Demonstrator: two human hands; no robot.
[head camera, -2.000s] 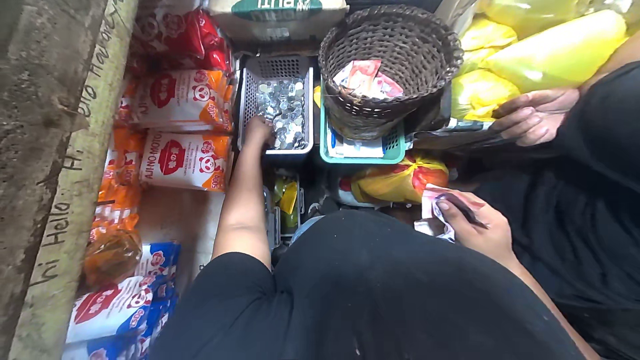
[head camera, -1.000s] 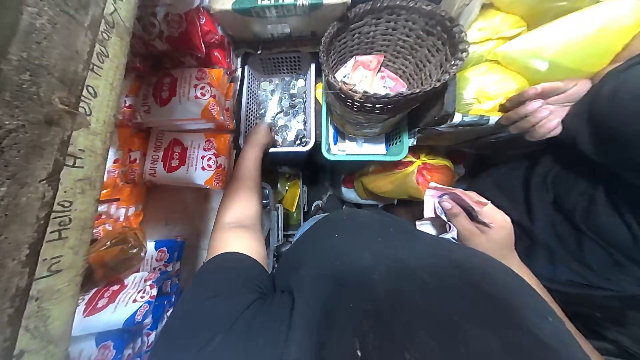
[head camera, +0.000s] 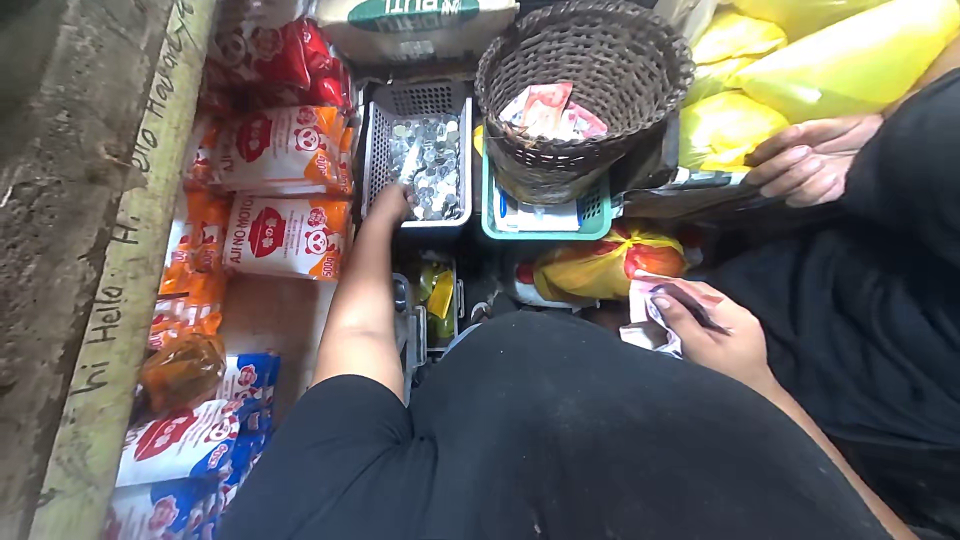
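Observation:
My left hand (head camera: 391, 204) is at the near left part of a grey plastic basket (head camera: 466, 150) holding many coins (head camera: 431, 161); its fingertips are hidden, so its grip does not show. A pale, blurred strip lies over the coins just beyond it. In my right hand (head camera: 720, 330) are folded banknotes (head camera: 651, 315), pinched under the thumb, with a dark object that I cannot identify. Between and beyond my hands, a brown woven basket (head camera: 585, 169) with reddish banknotes (head camera: 551, 109) inside stands on a green plastic basket (head camera: 546, 234).
Packs of Ajinomoto seasoning (head camera: 289, 236) are stacked at left beside a wooden post (head camera: 112, 300) bearing handwriting. A cardboard box (head camera: 420, 45) is at the back. Yellow plastic bags (head camera: 810, 75) and another person's hand (head camera: 817, 161) are at right. A tied yellow bag (head camera: 607, 270) lies below the green basket.

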